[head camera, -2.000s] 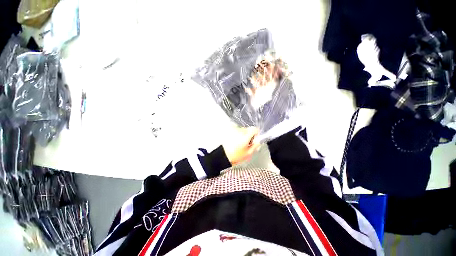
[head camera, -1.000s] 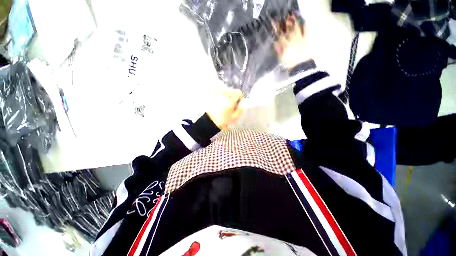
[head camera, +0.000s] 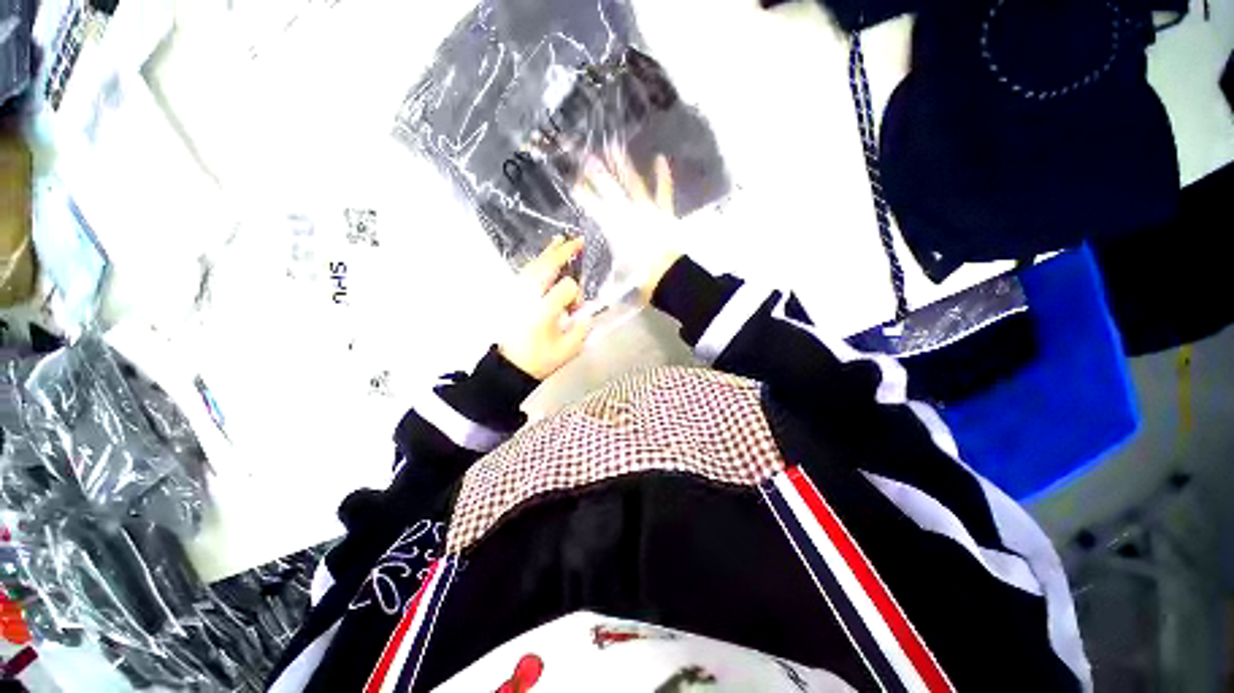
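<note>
A bagged garment (head camera: 541, 122), dark grey in shiny clear plastic with black lettering, lies on the white table in front of me. Its open-looking plastic end points toward me. My left hand (head camera: 552, 318) is at its near left edge, with the fingers on the plastic; whether they pinch it is unclear. My right hand (head camera: 633, 210) lies on the near right part of the bag with its fingers spread, and looks whitish through or against the plastic. Flat white-looking poly bags with black print (head camera: 338, 278) lie to the left of the garment.
Navy garments (head camera: 1035, 149) lie at the right table edge, with a dotted ring and a patterned cord beside them. A blue plastic bin (head camera: 1049, 393) stands below the right edge. Shiny bagged garments (head camera: 115, 433) are heaped at the left edge. A brown-yellow object (head camera: 14, 217) shows at far left.
The view has shifted and turned. My right hand has come down from the bag's far right side to its near part, close to my left hand. More of the blue bin shows.
</note>
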